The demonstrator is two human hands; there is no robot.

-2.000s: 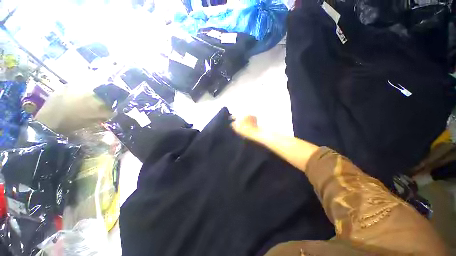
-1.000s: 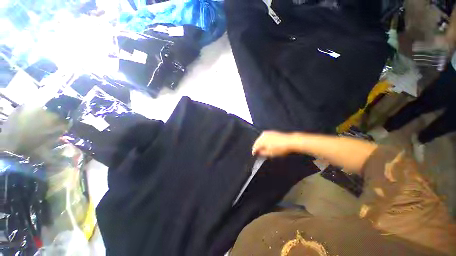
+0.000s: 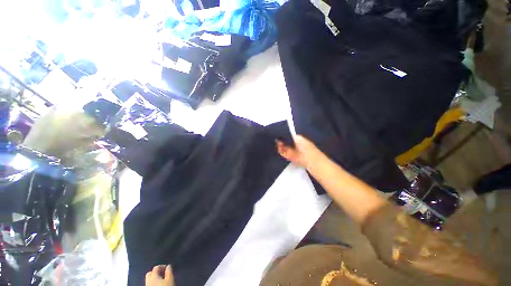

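A black garment [image 3: 196,195], likely trousers, lies spread and loosely wrinkled on the white table [image 3: 263,223] in front of me. My right hand [image 3: 292,151] is at the garment's right corner, fingers curled on the cloth, beside the large black pile. My left hand [image 3: 159,276] shows at the bottom edge, over the lower part of the garment. It is cut off by the frame, and I cannot tell whether it grips the cloth.
A large black garment pile [image 3: 370,95] with white tags lies at right. Glossy packed garments [image 3: 196,64] lie at the far side. A blue plastic bag [image 3: 249,19] is behind them. Crumpled clear bags [image 3: 84,265] and yellow-edged plastic [image 3: 115,232] are at left.
The garment's right part has been drawn off the near side of the table, uncovering white tabletop. My right hand has moved slightly up. My left hand has come into view at the bottom.
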